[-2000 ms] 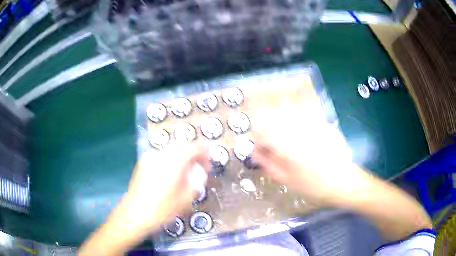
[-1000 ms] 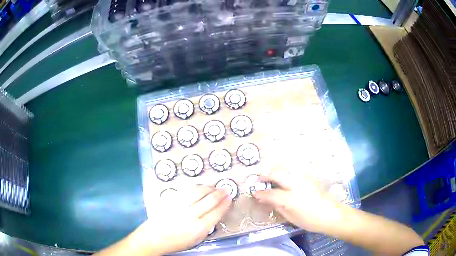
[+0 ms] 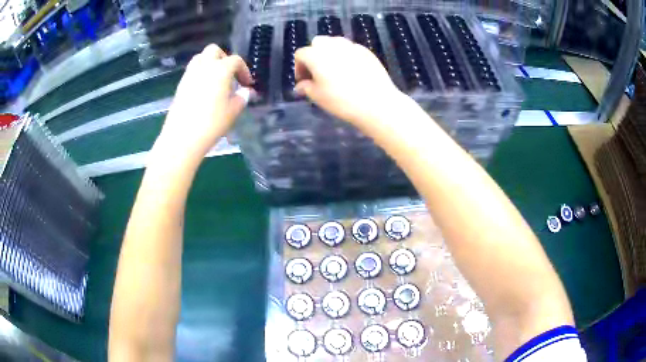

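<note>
A clear flat packing tray (image 3: 275, 311) lies on the bench in front of me. White-faced round parts (image 3: 372, 300) sit face up in its pockets, in rows at the left; the pockets further right show brown. Behind it stands a tall stack of clear slotted trays (image 3: 319, 141). Black round parts (image 3: 443, 53) stand on edge in the top tray's channels. My left hand (image 3: 212, 92) is at that tray's front left corner, with a white cover on a fingertip. My right hand (image 3: 336, 71) is over the second and third channels, fingers curled. Whether the fingertips hold parts cannot be seen clearly.
Ribbed clear trays (image 3: 49, 219) lean in a pile at far left. Several loose round parts (image 3: 567, 213) lie on the green bench (image 3: 219, 261) at right. A brown cardboard stack (image 3: 630, 162) stands at far right. Something blue (image 3: 616, 329) is at lower right. More dark tray stacks stand behind.
Both hands have moved from the packing tray up and forward to the slotted stack. The view has shifted, so the packing tray appears lower and the stack's channels show.
</note>
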